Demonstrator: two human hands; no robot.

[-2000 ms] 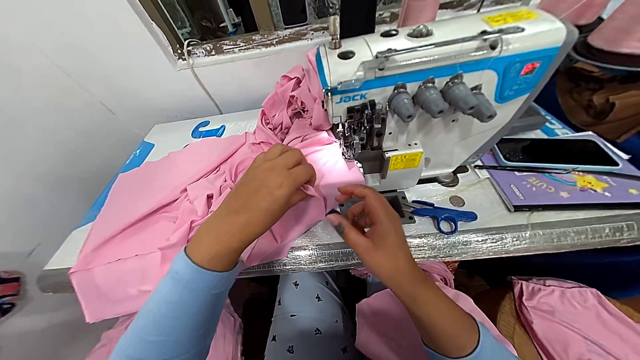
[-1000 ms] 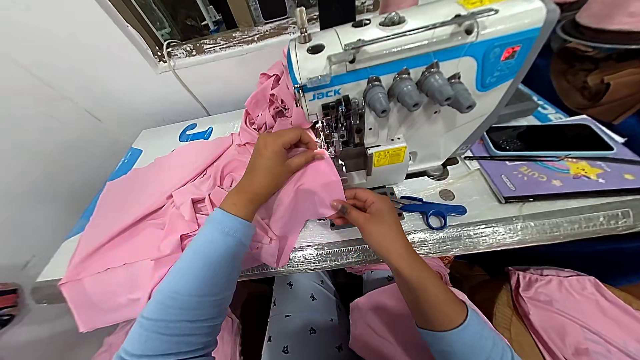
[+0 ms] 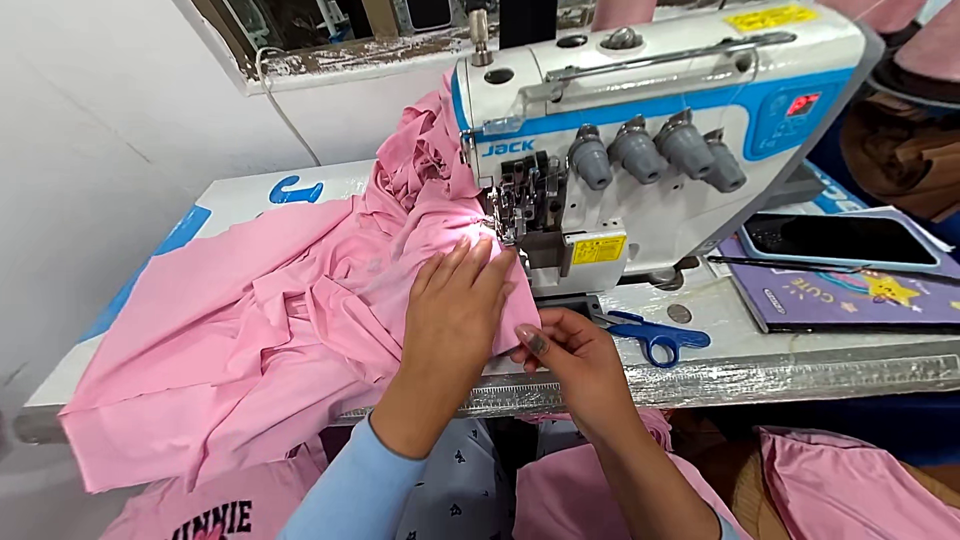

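Observation:
Pink knit fabric [image 3: 300,292] lies bunched over the left of the sewing table, and its edge runs up to the presser foot area [image 3: 506,217] of a white and blue Jack overlock sewing machine [image 3: 660,112]. My left hand [image 3: 457,307] rests flat on the fabric just in front of the needle area, fingers pointing toward the machine. With thumb and fingers, my right hand [image 3: 566,349] pinches the fabric's near right corner at the table edge. Blue-handled thread snips [image 3: 660,335] lie to the right of that hand. The needle itself is hidden.
A phone [image 3: 840,240] and a dark thin stick [image 3: 825,266] lie on a purple notebook [image 3: 787,300] at right. A coin [image 3: 679,313] lies near the snips. A ruler tape [image 3: 750,382] runs along the front edge. More pink fabric [image 3: 840,472] sits below the table.
My left hand has gone from pinching the fabric to lying flat on it. My right hand, apart from the fabric's corner two seconds ago, has taken hold of it.

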